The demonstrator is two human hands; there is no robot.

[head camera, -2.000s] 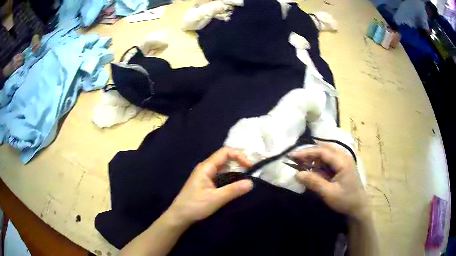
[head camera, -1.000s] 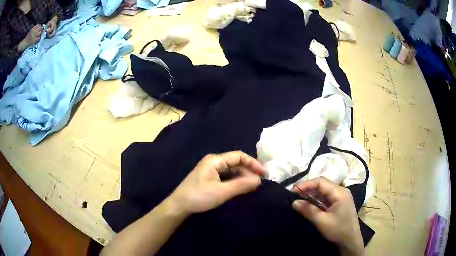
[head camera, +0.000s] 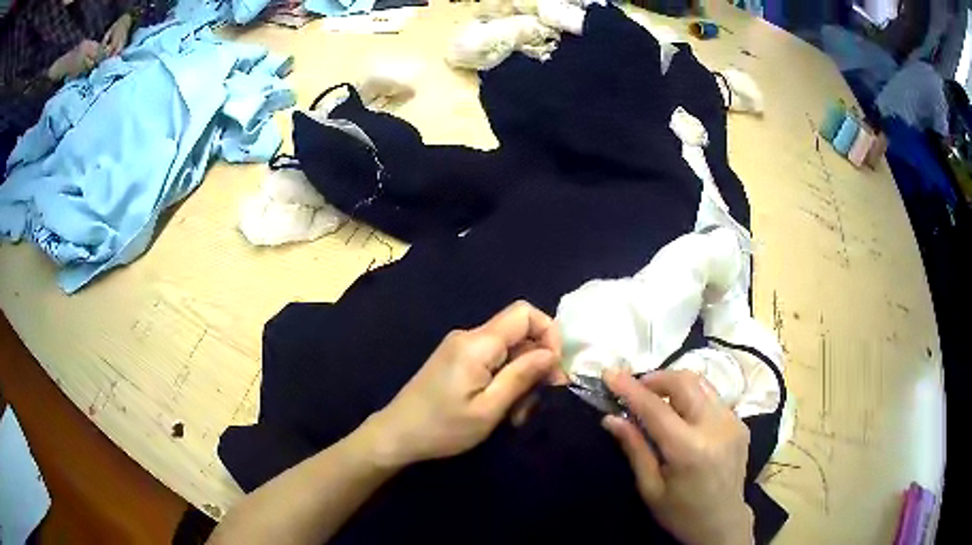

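The black garment (head camera: 448, 287) lies spread over the table under my hands. A puffy white ruffle (head camera: 650, 303) runs along its right part, with a thin black strap (head camera: 770, 360) looping over it. My left hand (head camera: 485, 378) pinches the black edge beside the ruffle, thumb against fingers. My right hand (head camera: 682, 431) holds the small metal snips (head camera: 597, 394) between thumb and fingers, their tips close to my left fingertips. Any thread there is too fine to make out.
Light blue garments (head camera: 139, 138) lie crumpled at the left, by another person's hands (head camera: 91, 53). A black cup-shaped piece (head camera: 357, 160) lies upper left. Thread spools (head camera: 853, 136) stand at the right and a pink-purple packet (head camera: 914, 515) lies lower right on the wooden table (head camera: 842, 287).
My left hand has shifted along the black edge and now pinches it. My right hand has brought the snips up to the left fingertips. The whole view has shifted slightly.
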